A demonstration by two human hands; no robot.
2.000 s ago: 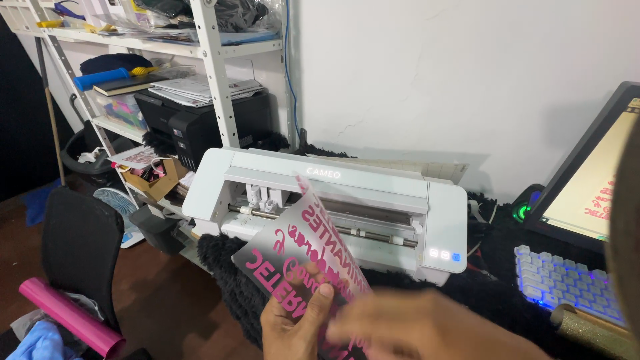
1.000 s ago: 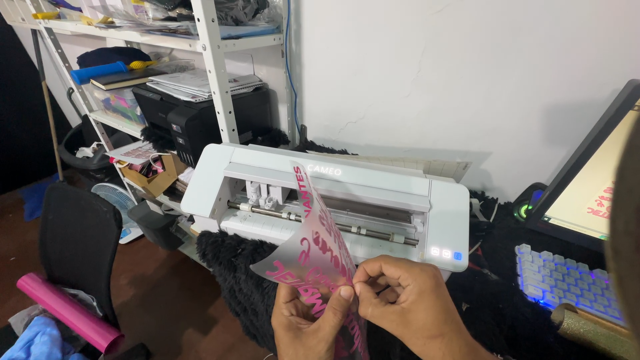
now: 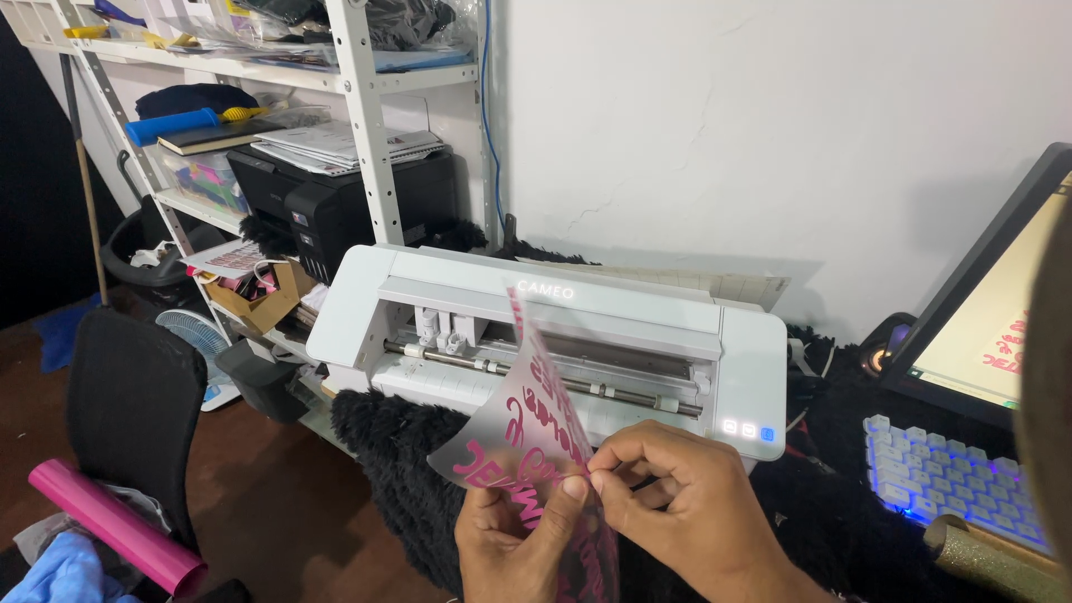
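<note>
My left hand (image 3: 523, 536) holds a clear, bent plastic sheet (image 3: 494, 427) that bears mirrored pink vinyl lettering (image 3: 536, 402), its thumb in front and its fingers behind. At the sheet's right edge, thumb and forefinger of my right hand (image 3: 687, 494) are pinched together; whether they grip the sheet or a tiny bit of vinyl cannot be told. Beyond both hands stands a white Cameo cutting machine (image 3: 553, 335), its front open on the roller bar (image 3: 544, 377). The sheet's top hides part of the machine.
Black fluffy cloth (image 3: 402, 486) lies under the machine. To the right are a lit keyboard (image 3: 946, 477), a monitor (image 3: 988, 310) and a glittery roll (image 3: 971, 544). At left stand metal shelves (image 3: 364, 126) with a black printer (image 3: 335, 201), a black chair (image 3: 134, 402) and a pink vinyl roll (image 3: 117, 523).
My right hand, blurred over the sheet two seconds ago, has come to the sheet's right edge with fingertips pinched. The sheet, flatter to view before, is now more curled and turned edge-on.
</note>
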